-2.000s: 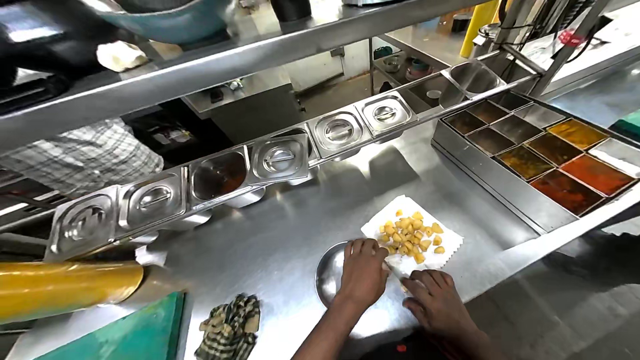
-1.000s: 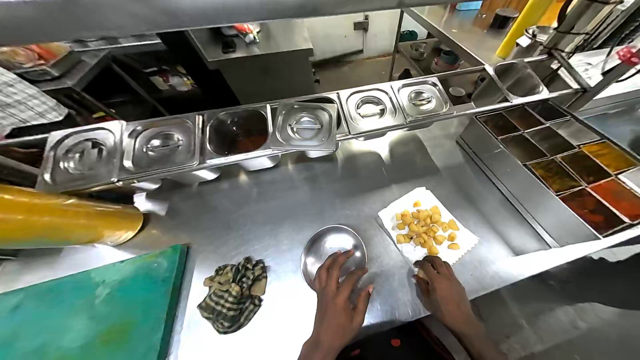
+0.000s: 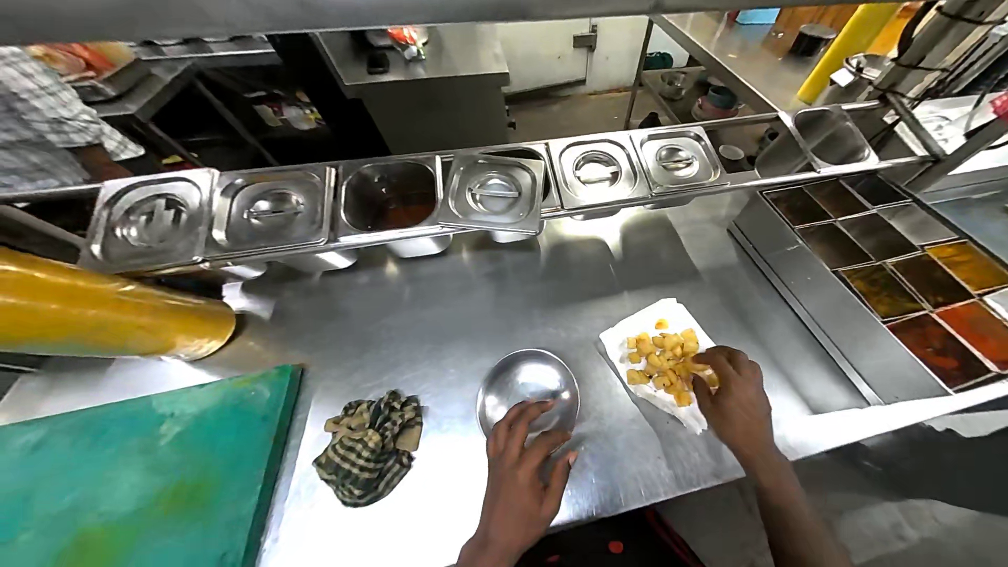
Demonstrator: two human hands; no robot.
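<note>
A shallow round steel bowl [image 3: 526, 379] stands on the steel counter, with no food visible inside. My left hand [image 3: 526, 465] rests over its near rim, fingers spread, holding nothing that shows. To its right, browned, diced pieces of food [image 3: 665, 358], possibly potato, lie heaped on a white paper sheet [image 3: 630, 324]. My right hand [image 3: 732, 390] is at the right edge of the heap with its fingertips on the pieces; whether it pinches one is hidden. A crumpled checked cloth [image 3: 368, 449] lies left of the bowl.
A green cutting board [image 3: 157, 465] and a yellow cylinder [image 3: 110, 307] are on the left. Lidded steel pans [image 3: 492, 193] line the counter's back. A box of compartments with sauces or spices [image 3: 906, 276] stands right. Beyond the pans, a person in a checked shirt [image 3: 55, 118] is partly visible.
My left hand has left the paper sheet for the bowl. My right hand has moved from the sheet's near edge to the food pieces. The view has shifted.
</note>
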